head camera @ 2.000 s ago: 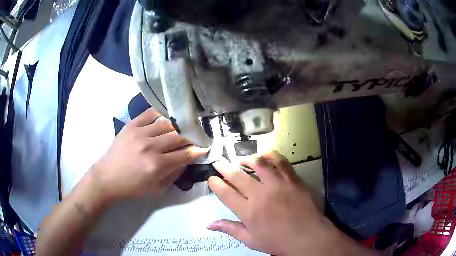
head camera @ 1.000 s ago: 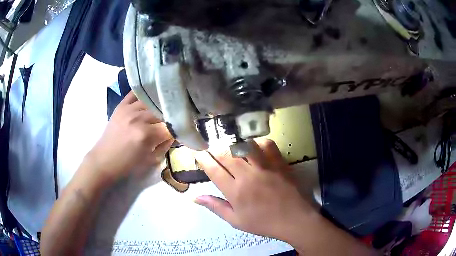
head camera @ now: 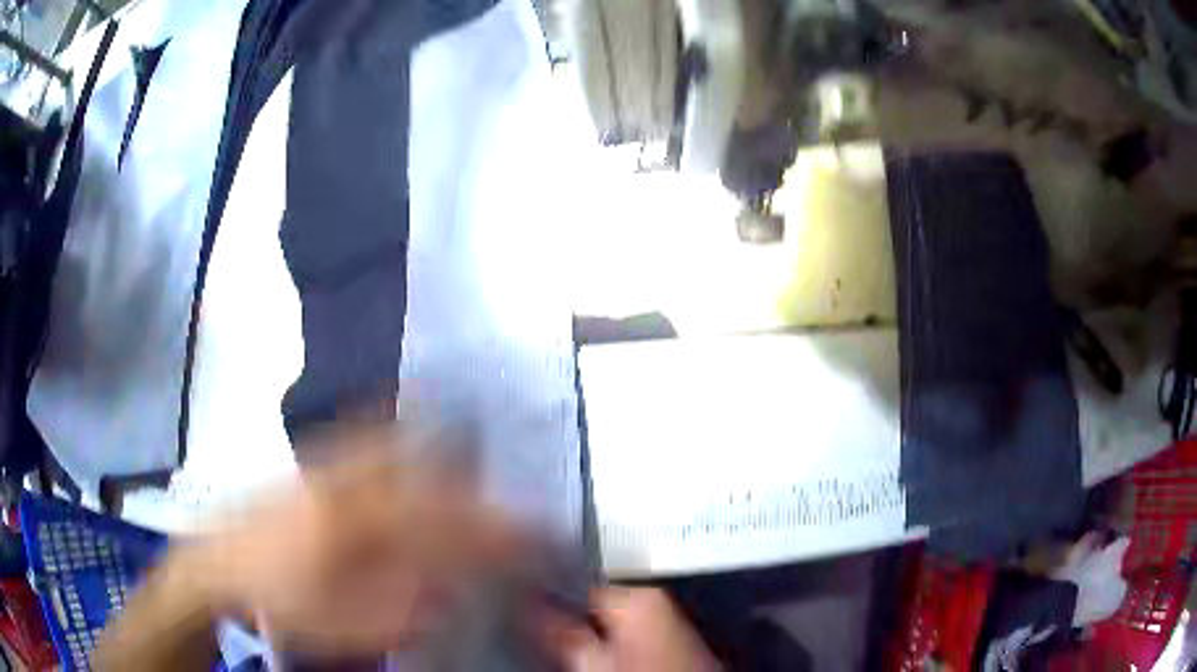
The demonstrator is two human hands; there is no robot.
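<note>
A long pale blue-grey fabric piece (head camera: 466, 263) lies left of the needle area, with a dark navy strip (head camera: 348, 197) along its left side. My left hand (head camera: 368, 551) is strongly blurred over the lower end of the fabric; its fingers cannot be made out. My right hand (head camera: 650, 633) is at the bottom edge, partly cut off, its fingers at the fabric's lower right corner, seemingly pinching it. The sewing machine's presser foot area (head camera: 759, 223) shows beyond, under glare; no hand is there.
The yellowish needle plate (head camera: 840, 250) is right of the foot. A dark navy panel (head camera: 978, 341) lies further right. Black scissors (head camera: 1177, 374) are at the far right. A blue basket (head camera: 92, 571) is at lower left, a red basket (head camera: 1162, 512) at right. Pale fabric (head camera: 118, 302) hangs at left.
Both hands have moved from the needle down to the table's front edge. The long pale piece with its navy strip now lies left of the needle. The view has shifted, with the machine head higher.
</note>
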